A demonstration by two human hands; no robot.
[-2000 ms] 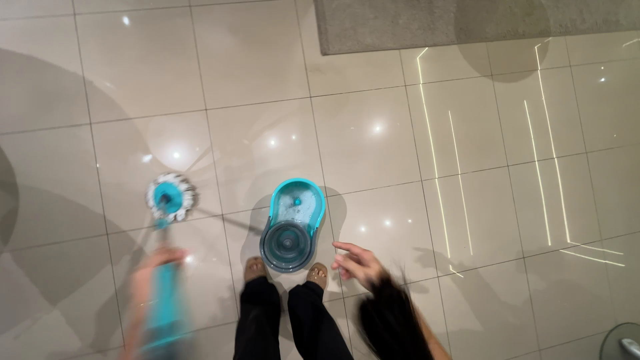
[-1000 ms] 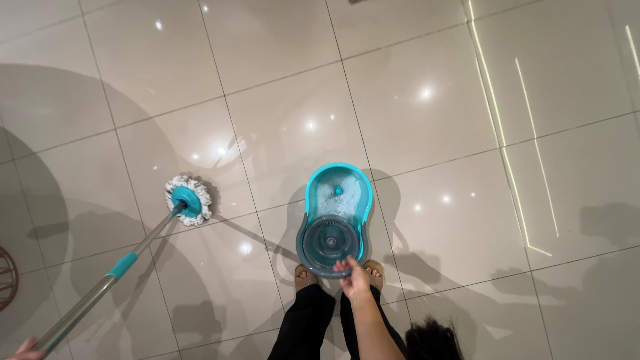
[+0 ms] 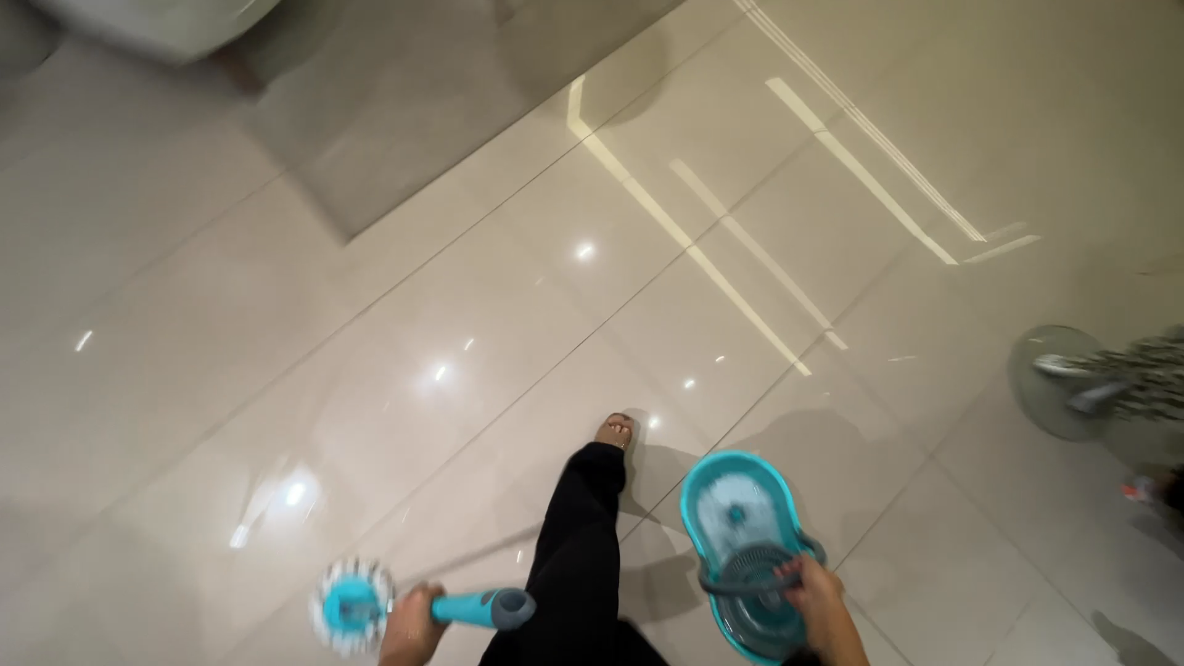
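At the lower left, my left hand point(image 3: 413, 627) is closed around the pole of a spin mop, just below its turquoise and grey handle end point(image 3: 481, 609). Beyond the hand shows the round mop head point(image 3: 353, 607), turquoise with a white string fringe. My right hand point(image 3: 814, 592) grips the dark grey carrying handle point(image 3: 749, 585) of a turquoise mop bucket point(image 3: 692, 504) at the lower right. Cloudy, sudsy water point(image 3: 735, 504) lies in the bucket's far half, and a grey spin basket point(image 3: 754, 564) sits in the near half.
Glossy beige floor tiles point(image 3: 518, 305) reflect ceiling lights. A grey rug point(image 3: 416, 120) lies at the upper left, near a pale piece of furniture point(image 3: 166, 23). One bare foot point(image 3: 615, 431) is on the floor between mop and bucket. A round stand base point(image 3: 1054, 381) is at the right.
My right hand has taken hold of the bucket's handle, and the bucket is now to the right of my legs instead of before my feet. The view has turned, bringing the rug back in.
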